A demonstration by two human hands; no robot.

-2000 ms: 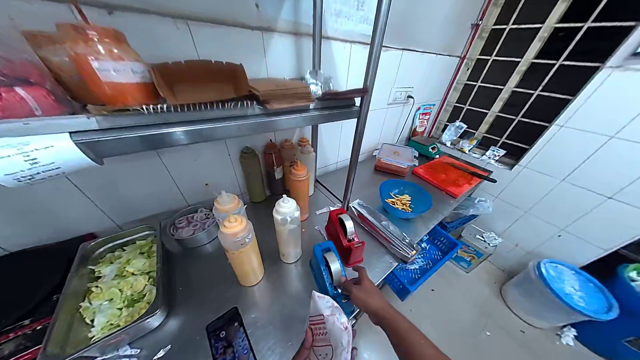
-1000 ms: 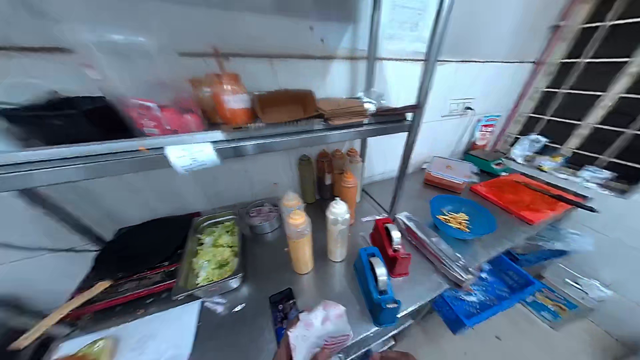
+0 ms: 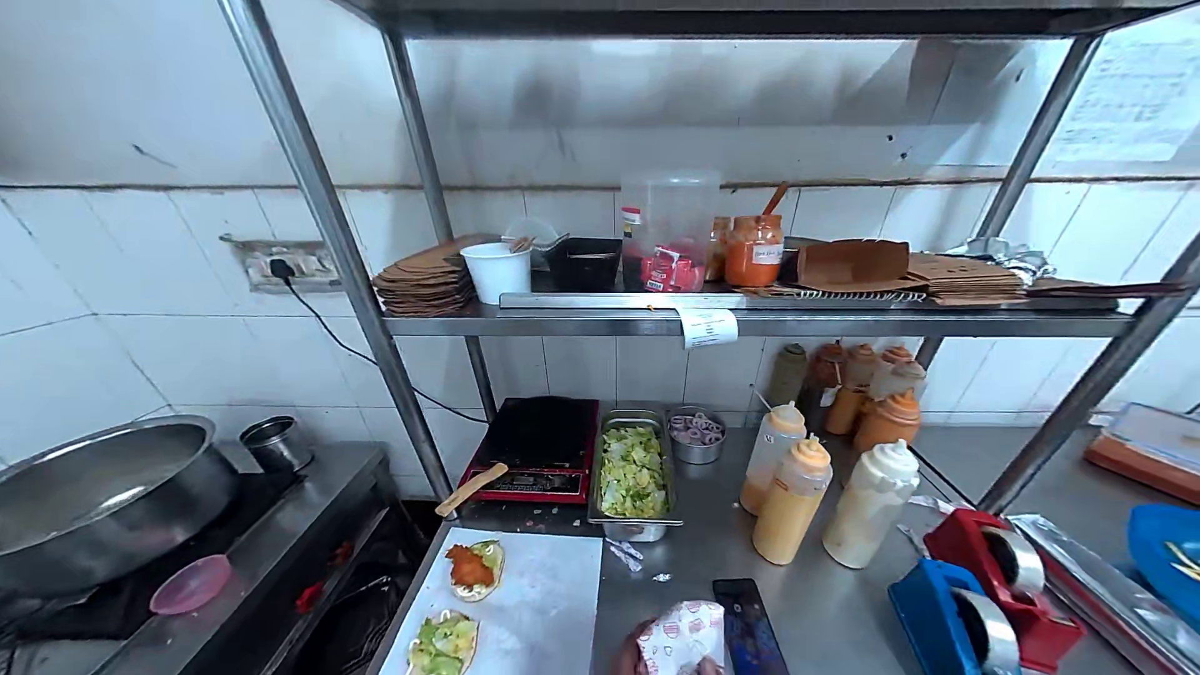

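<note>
At the bottom edge, my left hand holds a printed paper-wrapped packet; a fingertip shows low on its front. My right hand is not distinctly visible. Beside the packet lies a phone. A white sheet to the left bears a bun half with a fried piece and another topped with chopped lettuce. Behind are a steel tray of chopped lettuce, a bowl of sliced onions and squeeze bottles. At right stand a blue tape dispenser and a red one.
An induction cooktop stands behind the sheet, with a wooden handle near its front. A metal shelf spans the counter, holding jars and cardboard. A large metal pan is at left, a blue bowl at far right.
My right hand, at the blue tape dispenser two seconds ago, has left it. The wrapped packet stays in my left hand. The view has swung left, showing the bun halves and the large pan.
</note>
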